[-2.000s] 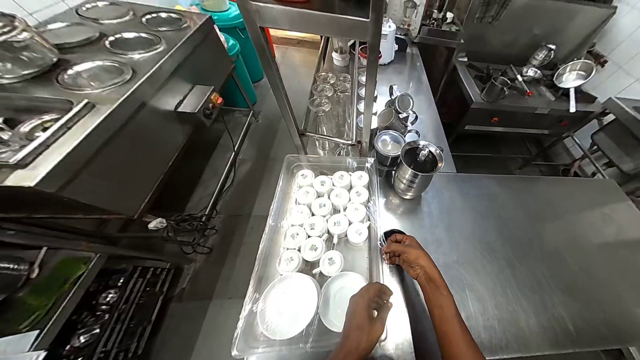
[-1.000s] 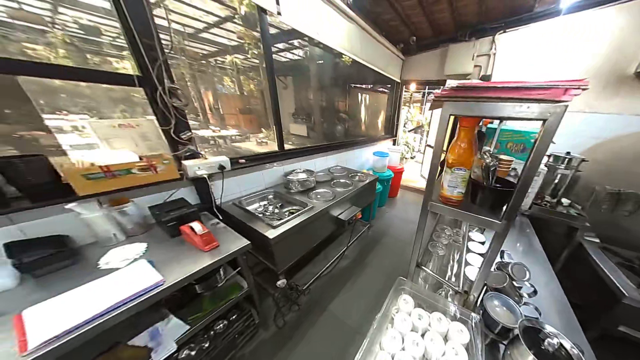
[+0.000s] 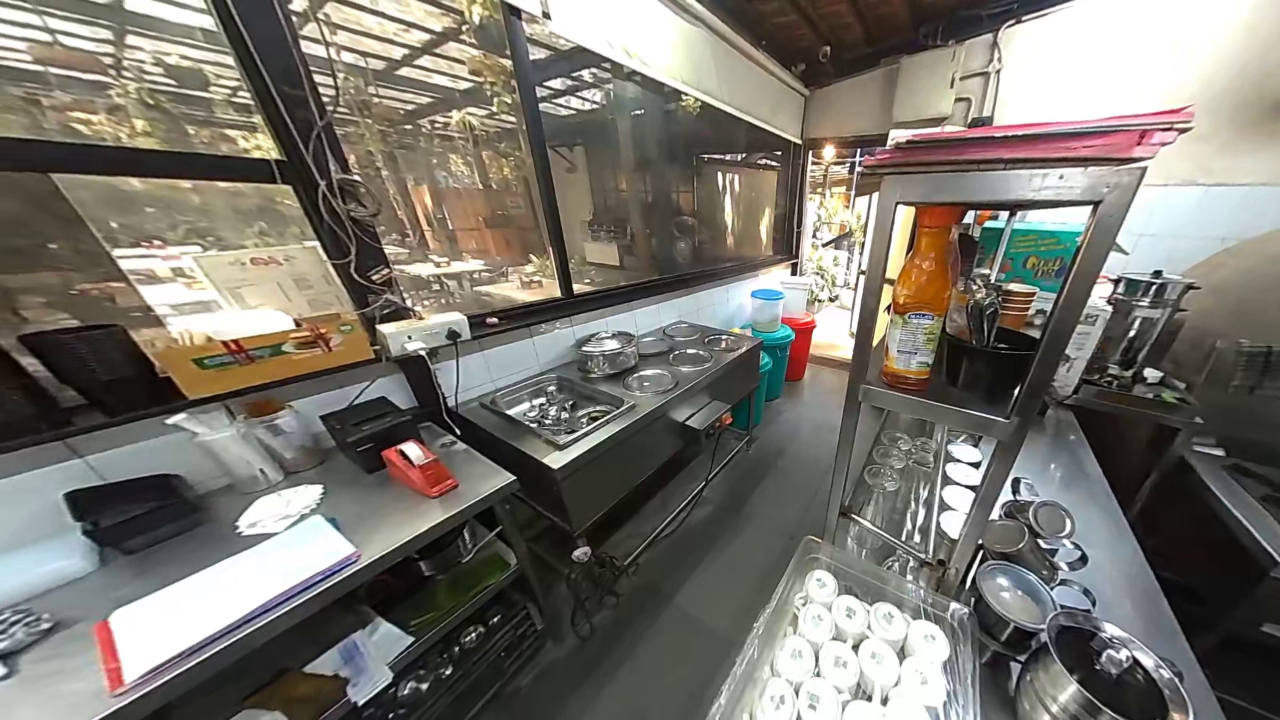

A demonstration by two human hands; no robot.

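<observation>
Neither my left hand nor my right hand shows in the head view now. At the bottom right, a clear plastic tray [image 3: 745,668] holds several white cups [image 3: 838,662] standing upside down in rows. Beside it on the steel counter sit a lidded steel pot [image 3: 1100,675] and a smaller steel pot [image 3: 1013,597]. Steel jugs [image 3: 1050,520] lie behind them. A steel rack [image 3: 850,440] rises over the tray's far end, bearing an orange syrup bottle [image 3: 910,300] and a black container [image 3: 990,372] of utensils.
To the left, a steel table [image 3: 420,540] carries a red tape dispenser [image 3: 420,468], a black device [image 3: 367,432] and stacked papers [image 3: 230,600]. A steel food warmer [image 3: 600,455] with round lids stands along the window wall. Grey floor [image 3: 700,590] runs between it and the tray. Bins [image 3: 775,365] stand at the far end.
Both hands were at the near end of the tray two seconds ago and have since left the view. The view has swung up and to the left.
</observation>
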